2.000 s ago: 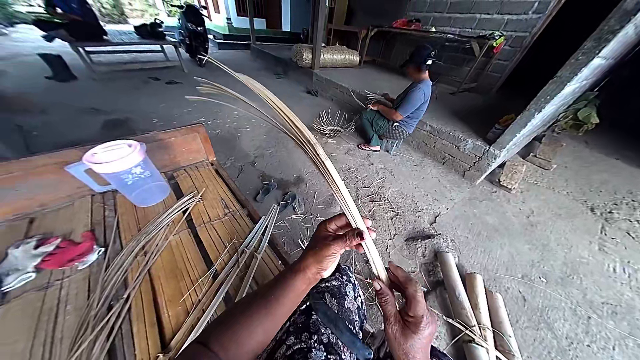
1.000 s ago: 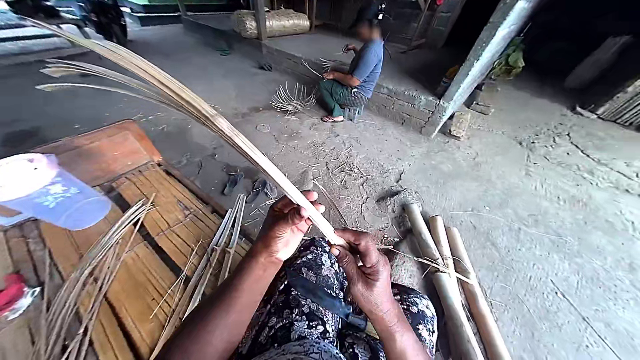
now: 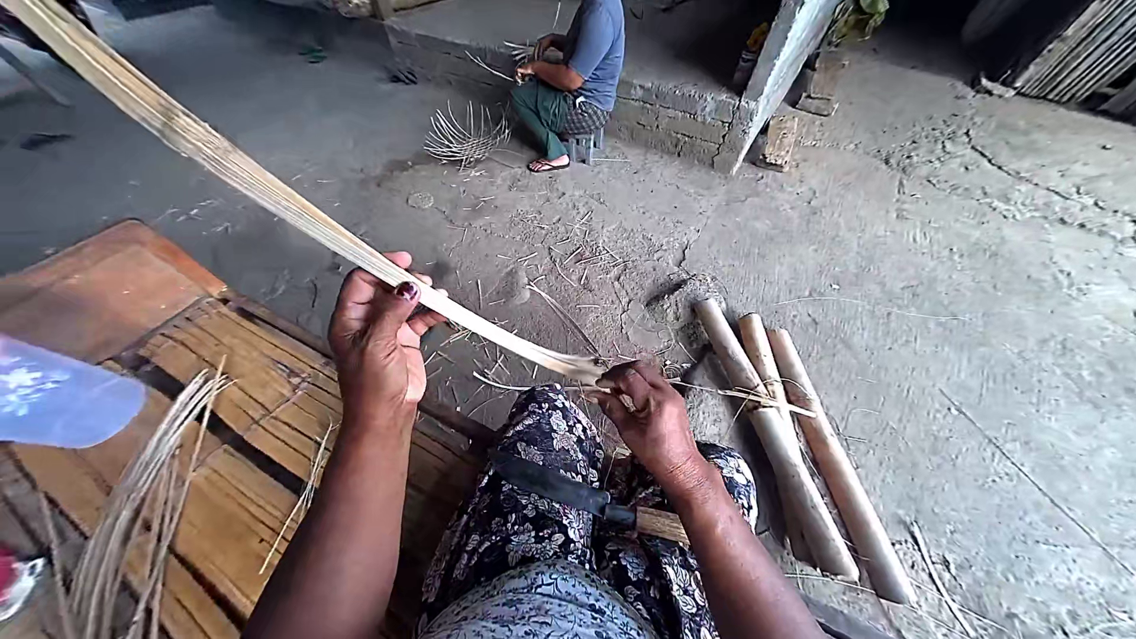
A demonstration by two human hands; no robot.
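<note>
A long bundle of pale split strips, bamboo or rattan (image 3: 266,197), runs from the upper left down to the middle. My left hand (image 3: 382,333) grips it partway along, thumb on top. At its lower right end, my right hand (image 3: 643,413) pinches the tip between thumb and fingers. A knife with a dark blade (image 3: 550,486) and a wooden handle (image 3: 661,524) lies across my lap, below the right hand; my right forearm partly covers the handle. More thin strips (image 3: 146,506) rest on the bamboo bench to the left.
A translucent plastic jug (image 3: 62,395) stands on the bamboo bench (image 3: 257,426) at left. Pale poles (image 3: 781,444) lie tied on the concrete floor at right. Further off, a person (image 3: 577,80) sits on a low stool beside an open woven frame (image 3: 466,138).
The strip bundle has tipped from steep toward flatter, its far end swinging left. My hands still hold it. The view has turned rightward and down.
</note>
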